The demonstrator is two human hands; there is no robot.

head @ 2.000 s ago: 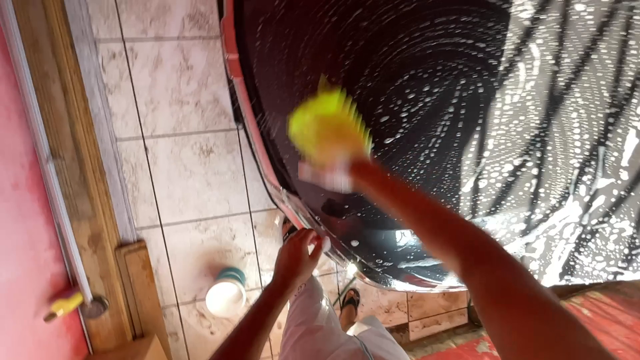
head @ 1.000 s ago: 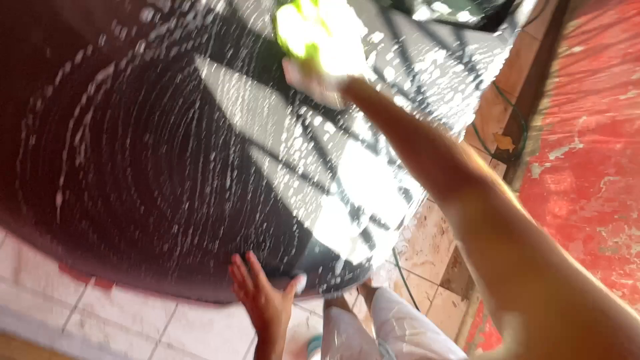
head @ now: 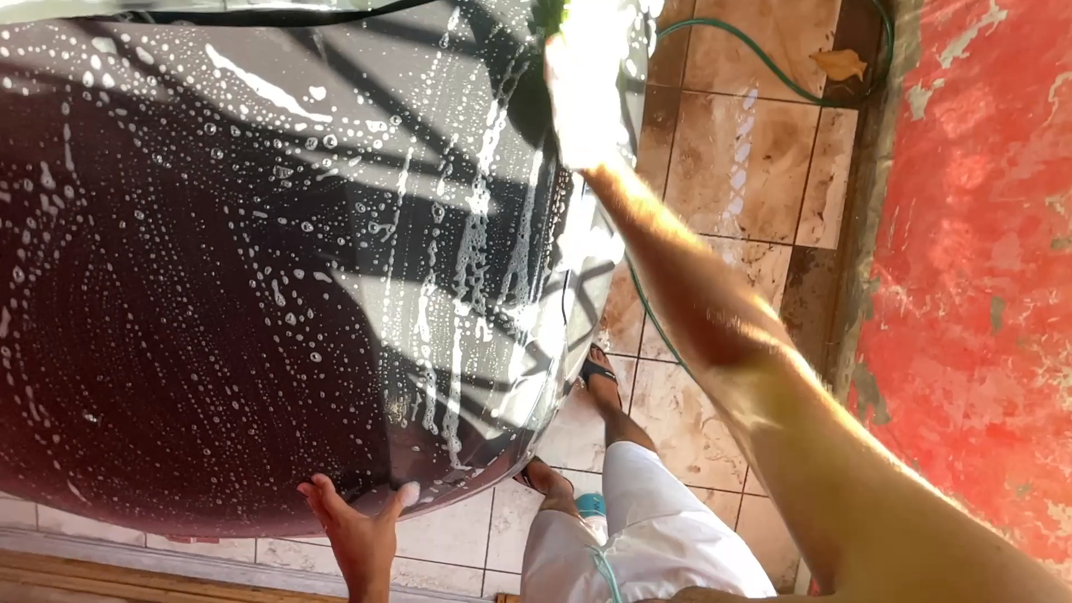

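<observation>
Soap suds and streaks cover the dark hood of a car [head: 209, 335], which fills the left and middle of the view. My left hand [head: 360, 519] rests with spread fingers at the hood's near edge and holds nothing. At the top, my right hand [head: 586, 100] lies in strong glare over the far right side of the car. A bit of the yellow-green wash mitt or sponge [head: 550, 15] shows beside its fingers; the rest of it is washed out by the light or out of view.
A green hose [head: 754, 52] curves over the brown floor tiles [head: 737, 159] right of the car, near a dry leaf [head: 839, 64]. A peeling red wall [head: 980, 318] borders the right side. A teal-and-white container [head: 590, 505] is partly hidden behind my legs in white shorts.
The view has swung strongly toward the red wall. My right hand has moved with the yellow-green mitt or sponge across the hood to its far right side. My left hand is on the hood's edge.
</observation>
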